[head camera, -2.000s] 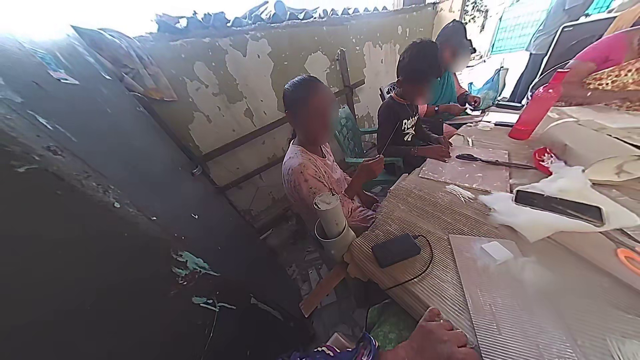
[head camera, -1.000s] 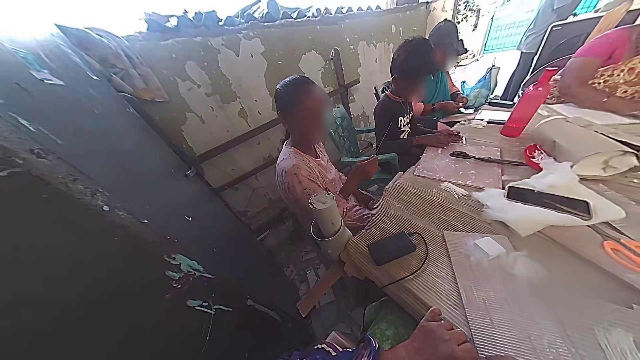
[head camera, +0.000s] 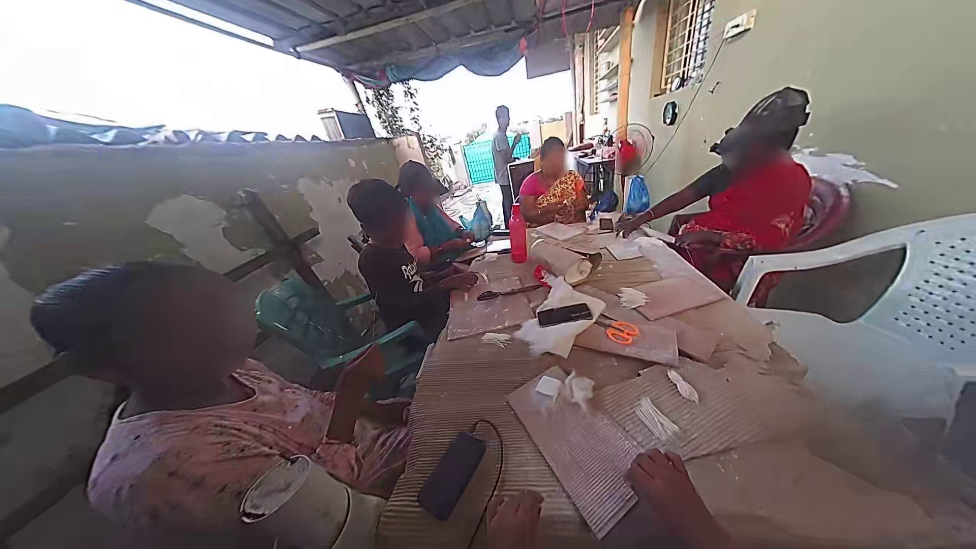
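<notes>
My left hand (head camera: 515, 520) rests at the table's near edge, beside the cable of a black power bank (head camera: 451, 474). My right hand (head camera: 662, 482) lies on the near right, by the lower corner of a ribbed board (head camera: 576, 450); whether it holds anything cannot be made out. On that board's far end are a small white block (head camera: 547, 386) and a tuft of white cotton (head camera: 579, 389). A bundle of white cotton wicks (head camera: 656, 419) lies just beyond my right hand, with another white bundle (head camera: 682, 386) farther off.
Orange-handled scissors (head camera: 621, 332), a phone (head camera: 564, 314) on white cloth and a red bottle (head camera: 518, 235) stand or lie farther along the table. Several people sit around it. A white container (head camera: 297, 503) is at the near left, a white plastic chair (head camera: 862, 305) at the right.
The view has swung right and up, bringing the right side of the table into sight. My right hand now shows as well as my left.
</notes>
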